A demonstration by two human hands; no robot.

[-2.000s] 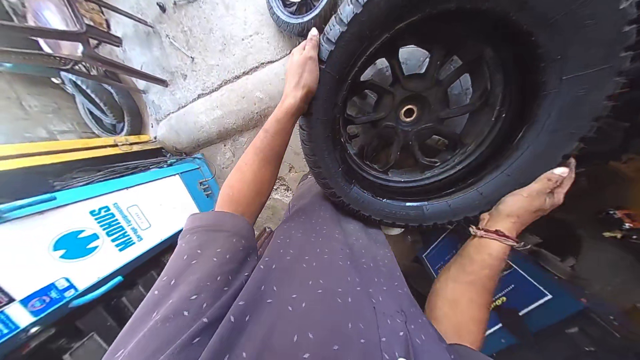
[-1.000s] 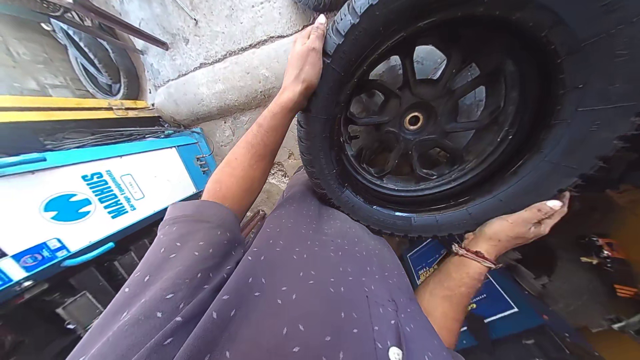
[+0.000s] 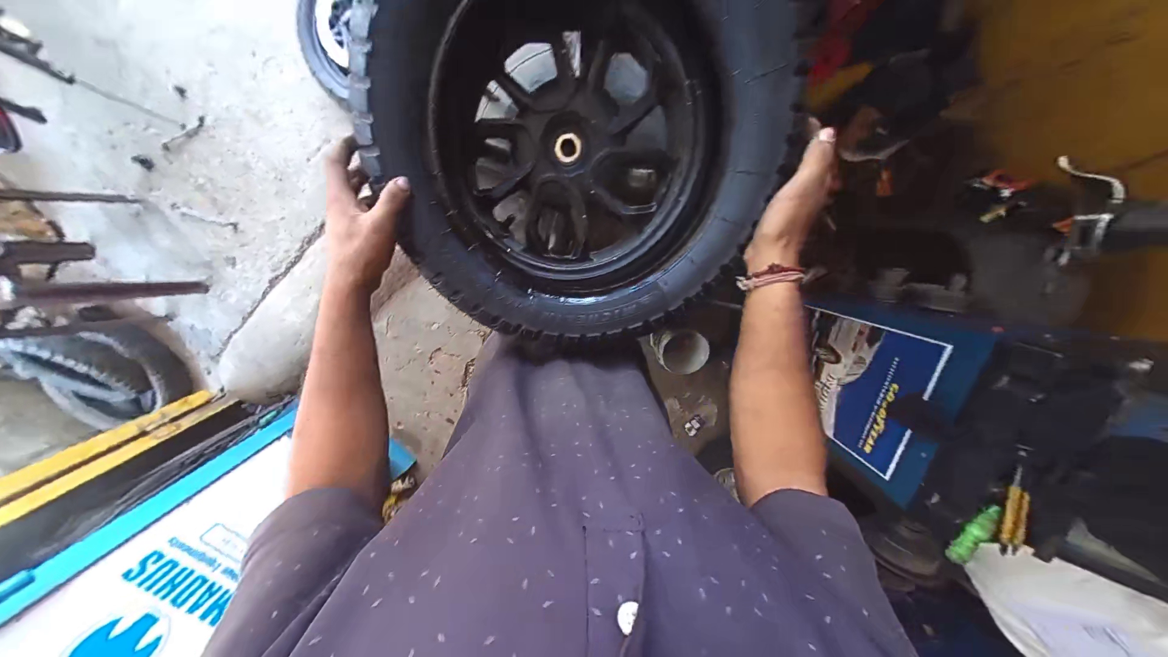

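Note:
A black spoked wheel rim (image 3: pixel 639 196) with a knobby rubber tire (image 3: pixel 584 315) on it is held up in front of my body, its face toward me. A brass-coloured bushing (image 3: pixel 568 148) shows in the hub. My left hand (image 3: pixel 359 214) grips the tread on the left side, with the thumb up along the tire's edge. On the right side, my right hand (image 3: pixel 792 203), with a red cord on the wrist, presses against the tread; most of its fingers are hidden behind the tire. The top of the tire is out of view.
A blue and white workshop machine (image 3: pixel 182 557) stands at lower left beside a yellow bar (image 3: pixel 109 447). Loose tires (image 3: pixel 137 374) lie at the left, and another wheel (image 3: pixel 324 46) is at the top. On the right are a blue printed board (image 3: pixel 890 392), a green bottle (image 3: pixel 975 534) and a screwdriver (image 3: pixel 1015 516).
The view has swung to the right. Both hands still hold the tire, which now sits centrally before my body, with my left thumb visible on its near side.

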